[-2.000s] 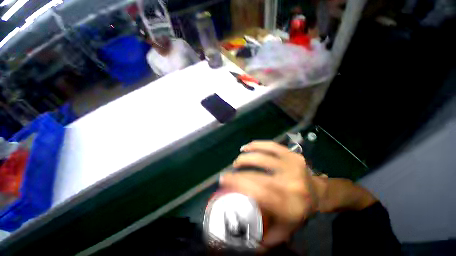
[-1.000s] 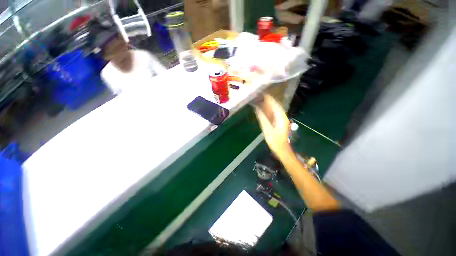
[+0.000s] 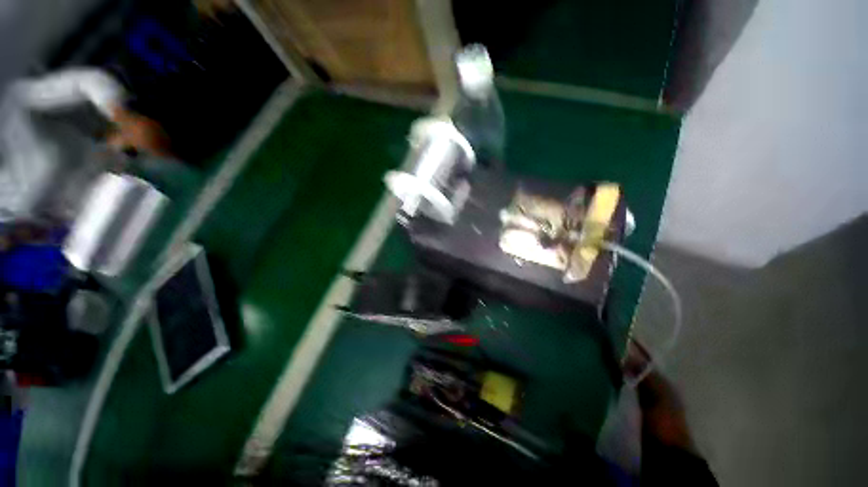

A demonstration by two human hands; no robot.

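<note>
The image is blurred. My right hand (image 3: pixel 649 376) is small and dark at the lower right, by the right side of the black box (image 3: pixel 514 271); its fingers are unclear. A pale tube (image 3: pixel 674 300) curves from the metal fittings (image 3: pixel 547 233) on the box down to near this hand. A white spool (image 3: pixel 433 171) sits on the box's left part. In front are a black iron stand (image 3: pixel 438 380) and a yellow sponge (image 3: pixel 498 391). A shiny, pale piece (image 3: pixel 366 439) lies at the bottom edge. My left hand is not in view.
A dark panel with a pale frame (image 3: pixel 190 319) lies on the green bench (image 3: pixel 286 228) at the left. A clear bottle (image 3: pixel 479 105) stands behind the box. Another person's hand (image 3: pixel 138 133) and a white object (image 3: pixel 114 224) are at the far left. A pale wall (image 3: pixel 733 143) is at the right.
The view has swung from the white shelf down to the bench. The can, released on the shelf a second ago, is out of view. My right hand is now beside the box.
</note>
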